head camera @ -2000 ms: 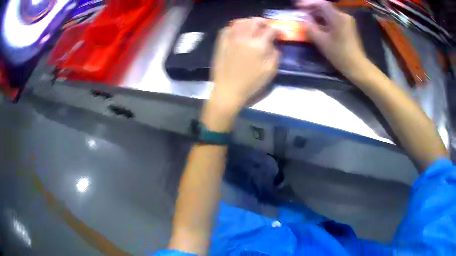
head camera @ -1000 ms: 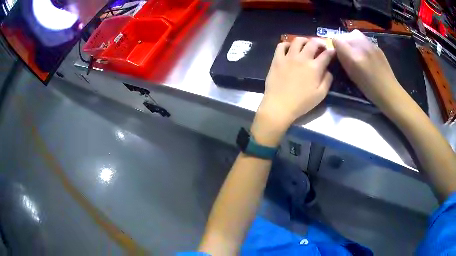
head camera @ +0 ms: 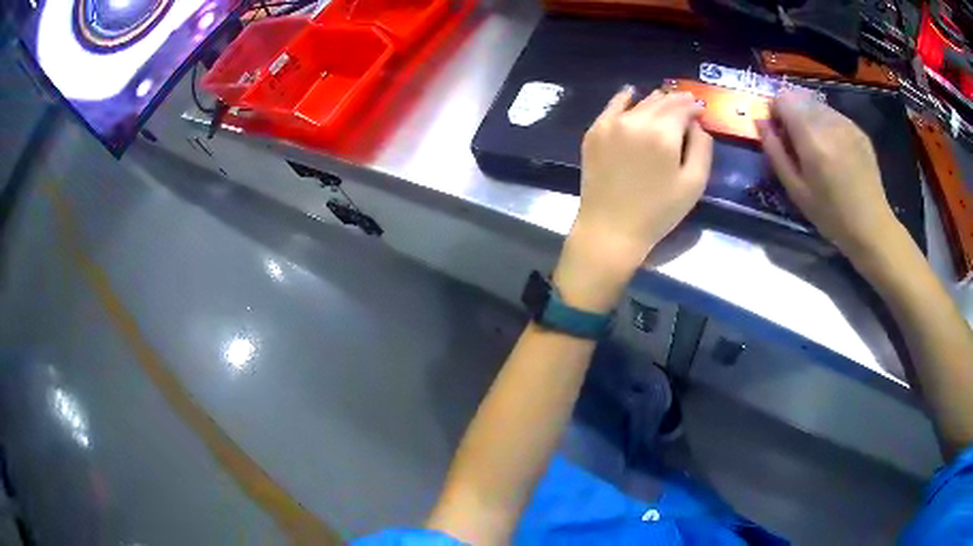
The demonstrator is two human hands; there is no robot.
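Note:
An orange-brown bar part [head camera: 728, 110] lies across the black pad [head camera: 565, 64], held between my two hands. My left hand [head camera: 643, 160] has its fingers curled on the bar's left end. My right hand [head camera: 827, 160] has its thumb and fingers at the bar's right end. The fingers cover both ends; the orange top face shows between them. A silver-white marked strip [head camera: 747, 79] lies on the pad just behind the bar. Whether a small piece is at the fingertips cannot be told.
Red open bins [head camera: 341, 77] stand left of the pad. A monitor [head camera: 128, 43] is at the upper left. A bulky black unit [head camera: 795, 23] is behind the pad. More orange-brown bars [head camera: 939, 181] lie at the right and behind. The steel bench edge [head camera: 448, 188] runs in front.
My right hand has moved right from my left hand, uncovering the bar's middle. The bright yellow spot at the fingertips no longer shows. The view has shifted relative to the bench.

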